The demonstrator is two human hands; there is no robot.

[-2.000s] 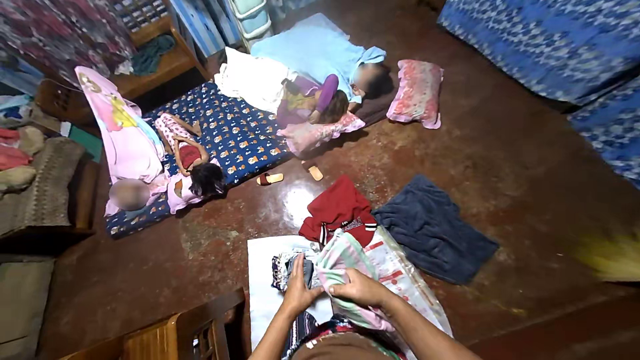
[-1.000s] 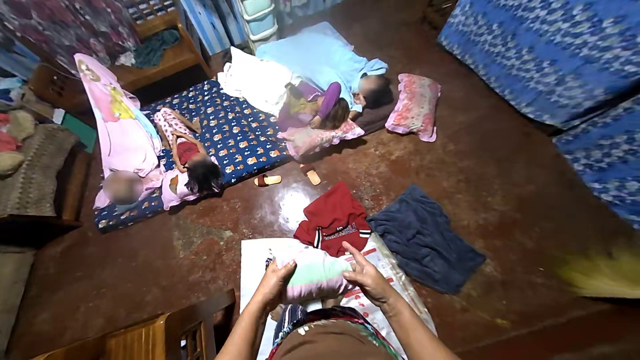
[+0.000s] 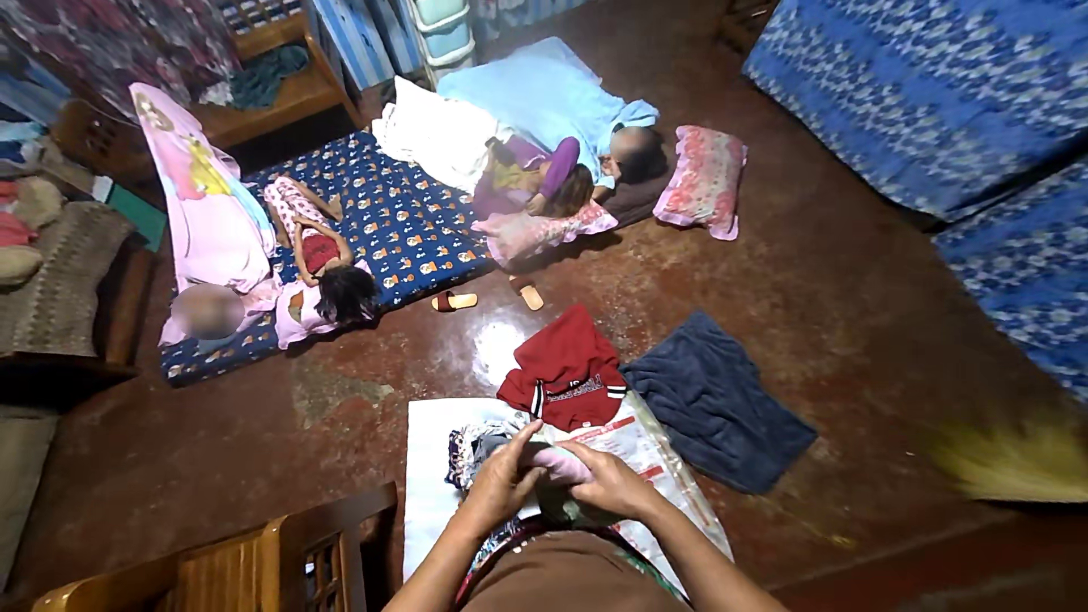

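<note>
Between my left hand (image 3: 508,476) and my right hand (image 3: 614,480) is a bunched pink and pale green cloth (image 3: 561,463), gripped from both sides. Just beyond the hands a red garment (image 3: 571,365) with striped cuffs and lettering lies spread on the floor and on the edge of a printed sheet (image 3: 680,476). A dark blue-grey cloth (image 3: 718,404) is spread to its right. Beside my left hand, a small heap of patterned and grey clothes (image 3: 472,450) rests on a white sheet (image 3: 429,425). My lap hides part of the sheets.
Several people lie on a blue patterned mattress (image 3: 408,212) and bedding ahead. A pink floral pillow (image 3: 701,181) and a pair of slippers (image 3: 455,301) (image 3: 528,293) are on the floor. A wooden chair (image 3: 289,552) stands close at left; a broom-like yellow object (image 3: 1020,459) is at right.
The pink and green cloth hung loose two seconds ago, was stretched between both hands one second ago, and is now bunched smaller. The hands have come closer together.
</note>
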